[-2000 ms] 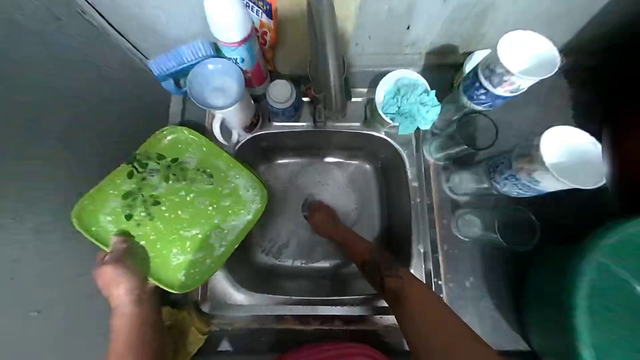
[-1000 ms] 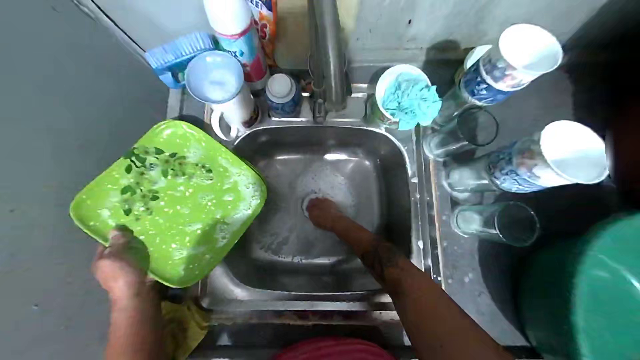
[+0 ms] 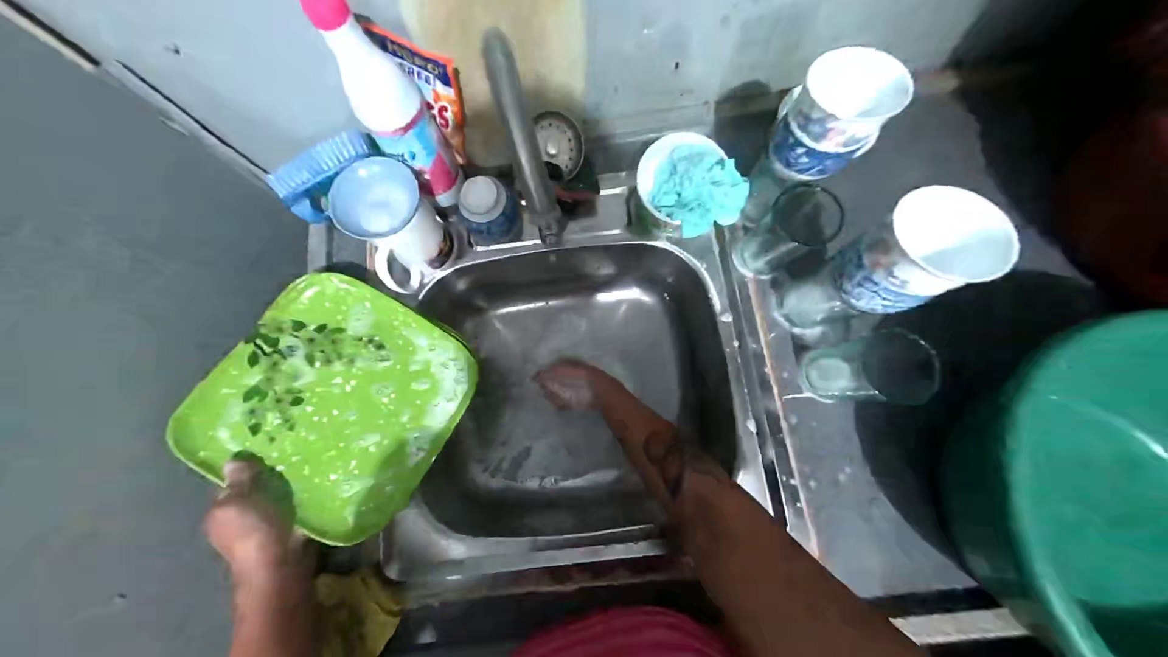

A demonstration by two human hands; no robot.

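A green square tray with a leaf pattern and soap suds is tilted at the left of the steel sink. My left hand grips its lower left edge, thumb on the upper face. Down in the sink basin is my right hand, near the middle; its fingers are blurred, and whether it holds anything cannot be told. Thin suds lie on the basin floor. The faucet stands behind the basin.
Behind the sink stand a white bottle, a mug, a small jar and a cup with a turquoise cloth. Several glasses and stacked cups stand right, beside a green bucket.
My right hand has shifted a little within the basin. My left hand still grips the tray. The view has tilted slightly.
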